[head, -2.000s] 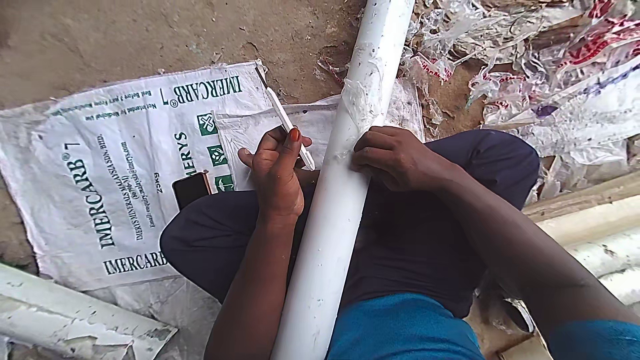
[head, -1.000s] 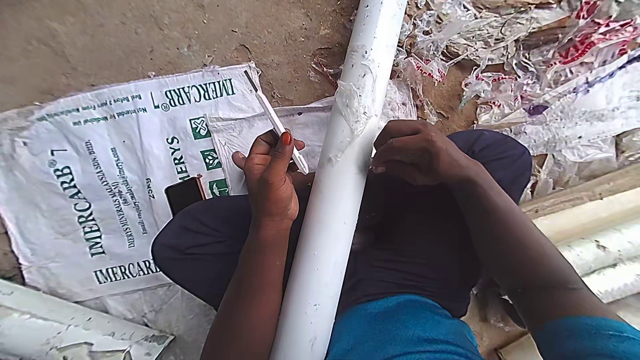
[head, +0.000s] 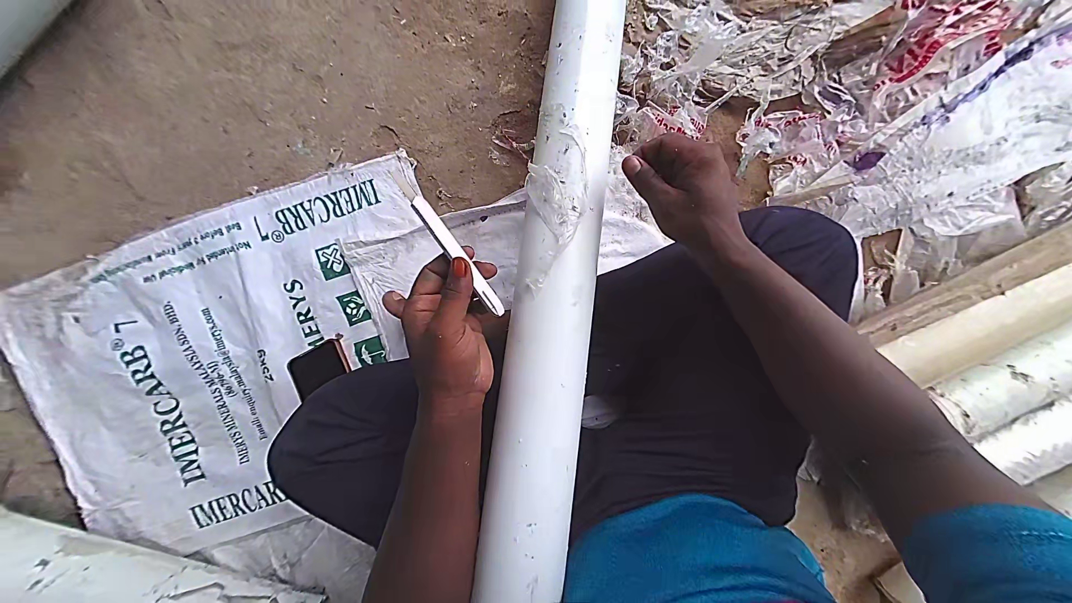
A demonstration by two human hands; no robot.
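Observation:
A long white pipe (head: 544, 360) lies lengthwise across my lap, with loose clear plastic film (head: 557, 197) clinging to its upper part. Left of the pipe, my left hand (head: 448, 327) grips a slim white-handled tool (head: 448, 239) between thumb and fingers; its thin tip points up and left, and its exact kind cannot be told. My right hand (head: 691, 188) is to the right of the pipe, apart from it, fingers curled in; whether a scrap is pinched in them cannot be seen.
A printed white woven sack (head: 276, 276) is spread on the ground at left, a dark phone (head: 318, 368) on it beside my knee. Torn plastic film (head: 804, 92) is heaped at upper right. More pipes lie at right (head: 988, 318) and lower left (head: 126, 561).
My right hand has moved off the pipe, away to the right and up, its fingers now curled. My left hand still holds the white tool beside the pipe.

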